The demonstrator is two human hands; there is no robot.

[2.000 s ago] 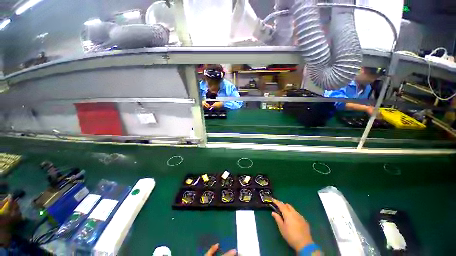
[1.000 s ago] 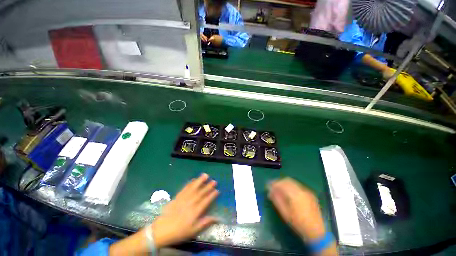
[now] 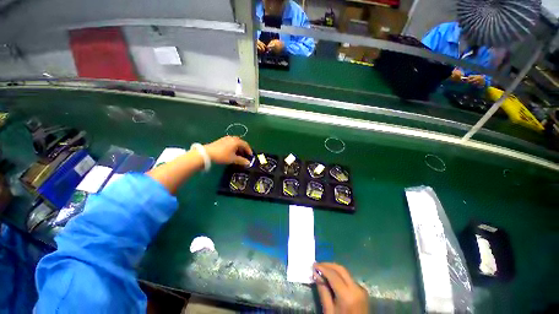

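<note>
A black tray (image 3: 276,199) with two rows of pockets lies on the green bench and holds dark rounded units (image 3: 290,187), some with pale or yellow tabs. My left hand (image 3: 228,151) is at the tray's back left pocket, fingers bent down on the unit there; the fingertips partly hide it. My right hand (image 3: 341,291) is at the near end of a narrow white strip (image 3: 301,242), with a thin dark tool, likely tweezers (image 3: 321,277), between its fingers. The tool's tip is at the strip's edge.
A bagged white strip (image 3: 429,245) and a small black dish (image 3: 487,254) with white pieces lie right. A white round piece (image 3: 202,245) lies near the front. Blue-edged bags (image 3: 92,179) and a blue box (image 3: 68,178) are left. People in blue work beyond the rail.
My left hand has moved from the bench in front up to the tray's back left corner. My right hand has moved down and left to the white strip's near end. The view has shifted slightly.
</note>
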